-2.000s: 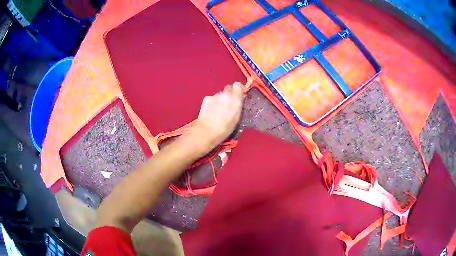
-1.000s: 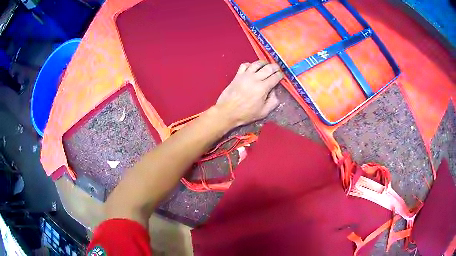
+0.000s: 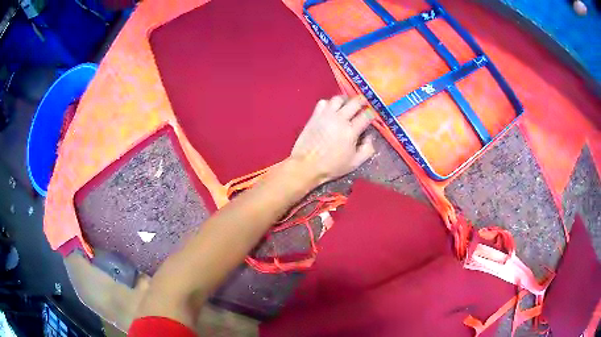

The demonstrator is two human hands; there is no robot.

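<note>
My left hand [image 3: 335, 139] reaches in from the lower left. Its curled fingertips touch the narrow orange strip along the left side of the large blue cutting die [image 3: 415, 95]; whether they grip it is unclear. The die lies flat on the orange sheet material [image 3: 122, 85]. A dark red cut panel [image 3: 247, 85] lies in the sheet left of the die. My right hand is not in view.
Dark red pieces [image 3: 389, 263] lie nearest me, with tangled orange offcuts [image 3: 501, 263] on their right. The scuffed cutting pad [image 3: 142, 204] shows through sheet openings. A blue scrap bin [image 3: 41, 131] stands left. Blue press metal [image 3: 543, 33] shows upper right.
My left hand has moved right and up along the strip, and its fingers have spread from a closed pinch. The view has shifted slightly. The die stays on the sheet.
</note>
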